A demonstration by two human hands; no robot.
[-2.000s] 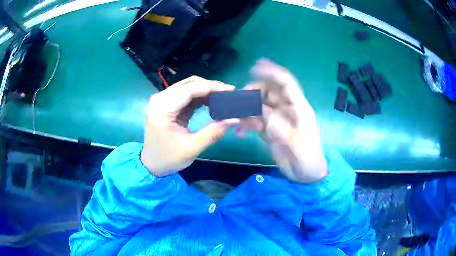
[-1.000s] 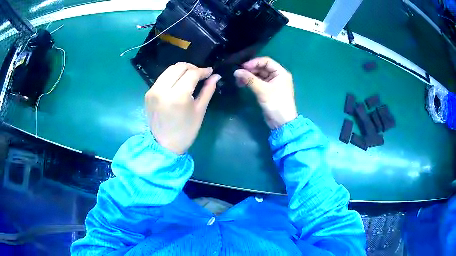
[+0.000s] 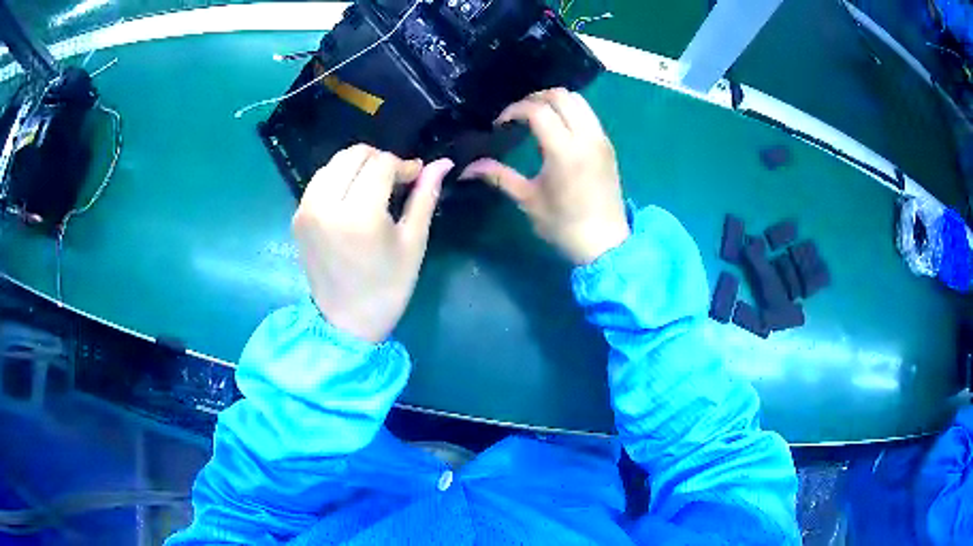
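A bulky black unit (image 3: 427,64) lies at the top centre, with an amber tape strip (image 3: 352,93) and a thin white cable (image 3: 315,80) across it. My left hand (image 3: 368,229) is at its near edge, thumb and index fingertips close together. My right hand (image 3: 560,171) is at the same edge, to the right, fingers curved and apart. Whether a foam pad is between the fingertips is hidden against the dark unit. Several dark-grey foam pads (image 3: 766,277) lie in a loose pile at the right.
A second black unit (image 3: 53,160) with a pale wire stands at the far left. A single foam pad (image 3: 776,157) lies above the pile. A white coil (image 3: 915,235) and a blue item (image 3: 955,251) are at the right edge. A grey post (image 3: 726,43) stands behind the white rail.
The foam pad held in front of me two seconds ago is no longer visible in my hands. Both hands have moved up to the black unit's near edge, and my right fingers have since spread.
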